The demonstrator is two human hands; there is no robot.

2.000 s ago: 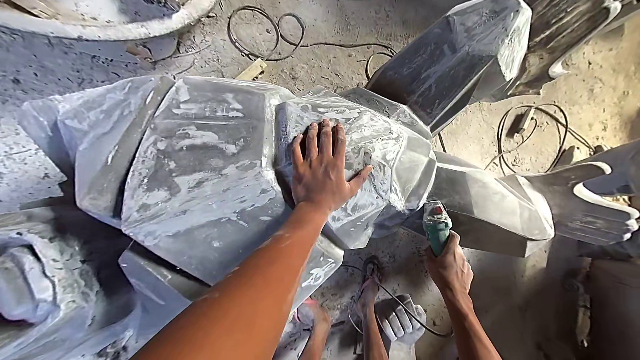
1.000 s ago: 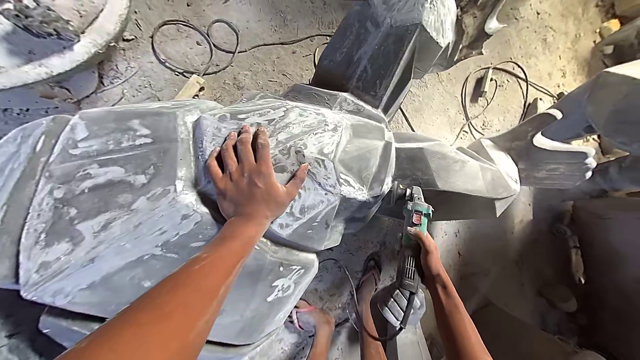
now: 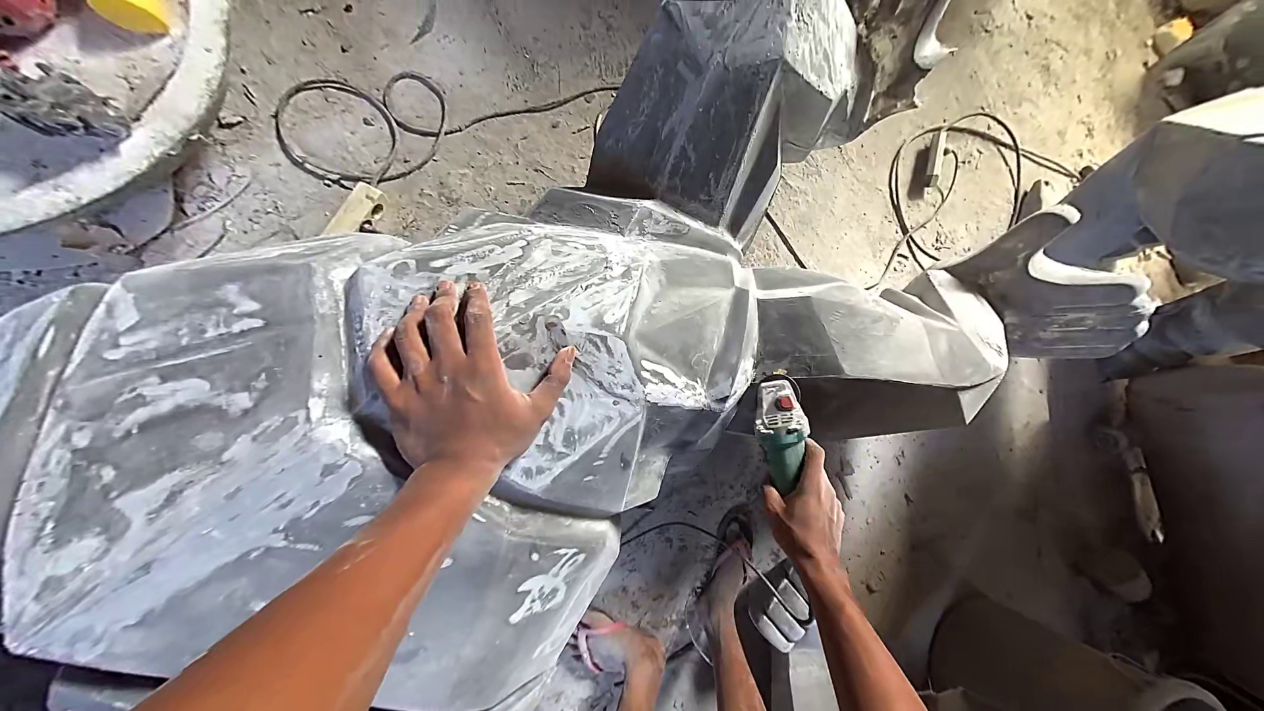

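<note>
A large grey faceted sculpture (image 3: pixel 217 385), streaked with white filler or dust, lies across the view. My left hand (image 3: pixel 464 385) rests palm down on its middle section, fingers spread. In my right hand (image 3: pixel 812 513) is a green angle grinder (image 3: pixel 783 434) with a pale head and a red switch. The grinder's head is at the lower edge of the joint between the body and a faceted limb (image 3: pixel 869 331). Its disc is mostly hidden, so contact is hard to tell.
Coiled cables (image 3: pixel 385 128) lie on the dusty floor beside a pale block (image 3: pixel 355 209). Another cable coil (image 3: pixel 953 178) is at upper right. A round basin rim (image 3: pixel 202 89) stands upper left. A sculpted hand (image 3: pixel 780 607) lies near my sandalled feet (image 3: pixel 627 657).
The grinder has turned and its head has moved up along the joint's edge since one second ago. My left hand stays flat on the sculpture. The view has shifted.
</note>
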